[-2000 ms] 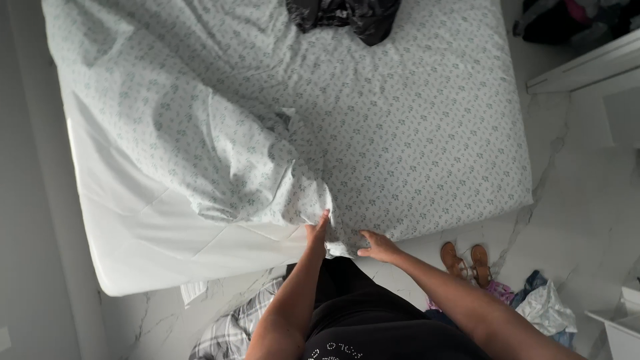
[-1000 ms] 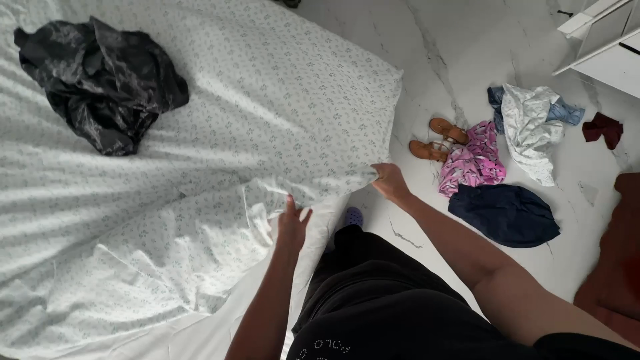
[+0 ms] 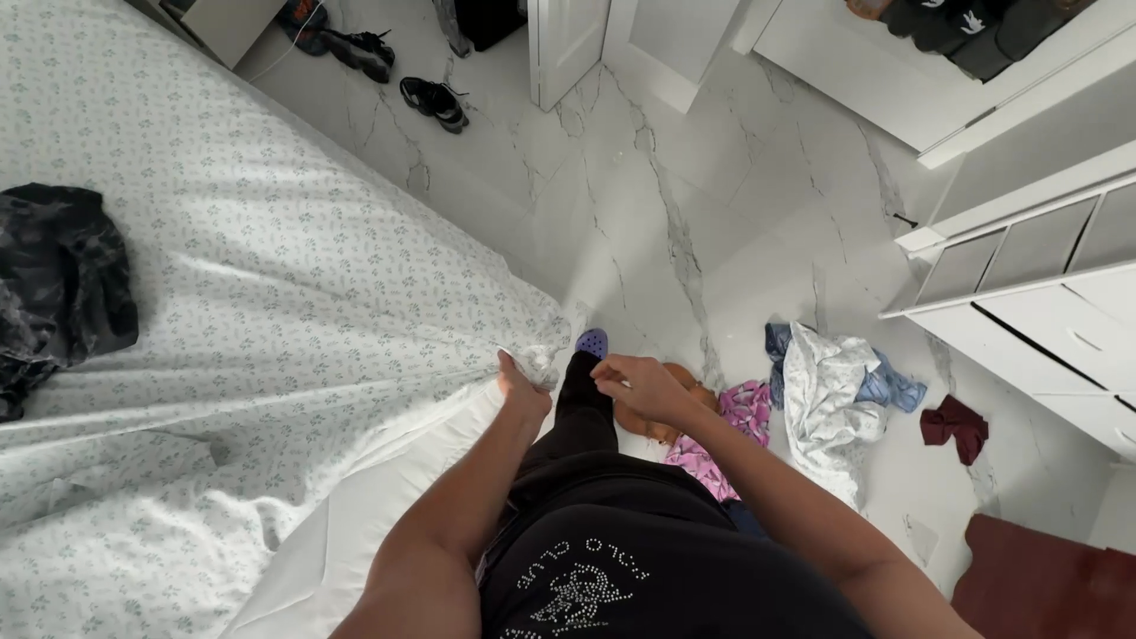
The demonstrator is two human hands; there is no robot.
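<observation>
A white bed sheet with a small floral print (image 3: 293, 257) lies over the mattress (image 3: 355, 532), whose white side shows along the lower edge. My left hand (image 3: 522, 389) grips the sheet at the bed's near corner, and folds run from there across the bed. To the right of that corner, above my dark-clad leg, my right hand (image 3: 641, 383) hangs free of the sheet with fingers bent and partly spread. A crumpled black patterned garment (image 3: 62, 275) rests on the sheet at the far left.
On the marble-look floor lie brown sandals (image 3: 652, 426), a pink patterned cloth (image 3: 745, 413), a pale printed cloth (image 3: 825, 390) and a maroon cloth (image 3: 955, 428). Black shoes (image 3: 435, 102) lie beyond the bed. A white chest of drawers (image 3: 1047, 337) stands at right.
The view has swung toward the bed's corner and the floor. My right hand, on the sheet's edge one second ago, has let go; my left hand now grips the sheet at the corner.
</observation>
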